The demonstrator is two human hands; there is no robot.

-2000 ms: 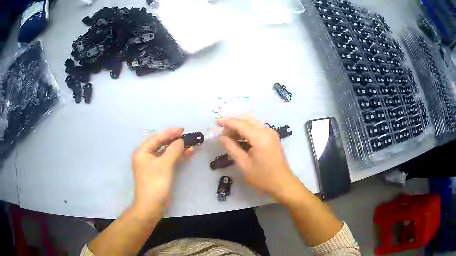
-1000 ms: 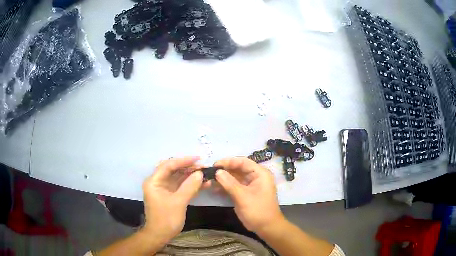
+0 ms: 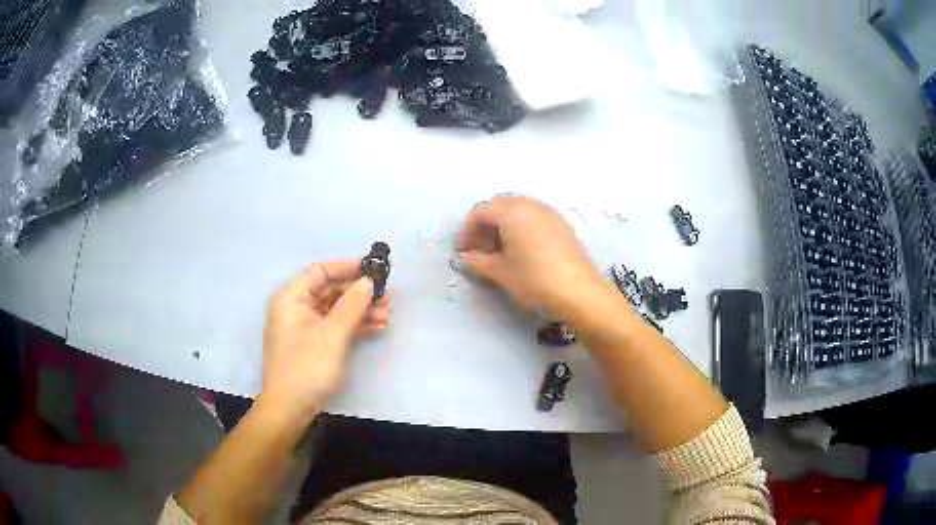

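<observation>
My left hand (image 3: 320,326) holds one small black plastic housing (image 3: 377,265) upright between thumb and fingers, above the table. My right hand (image 3: 513,251) is at the tiny clear inserts (image 3: 431,238) scattered on the table, thumb and fingertips close together; whether it pinches an insert cannot be told. Several assembled units (image 3: 662,297) lie beside and partly behind my right forearm. One more unit (image 3: 554,386) lies near the table's front edge, and another (image 3: 685,225) lies farther back.
A heap of black housings (image 3: 462,87) lies at the back, with a clear bag of housings (image 3: 128,103) to its left. A black smartphone (image 3: 737,344) and a filled blister tray (image 3: 826,215) are at the right. A red stool (image 3: 831,502) stands below the table.
My hands were together on a housing a second ago; now they are apart. The left has kept a housing and turned it upright. The right has moved forward to the inserts. The view has shifted slightly.
</observation>
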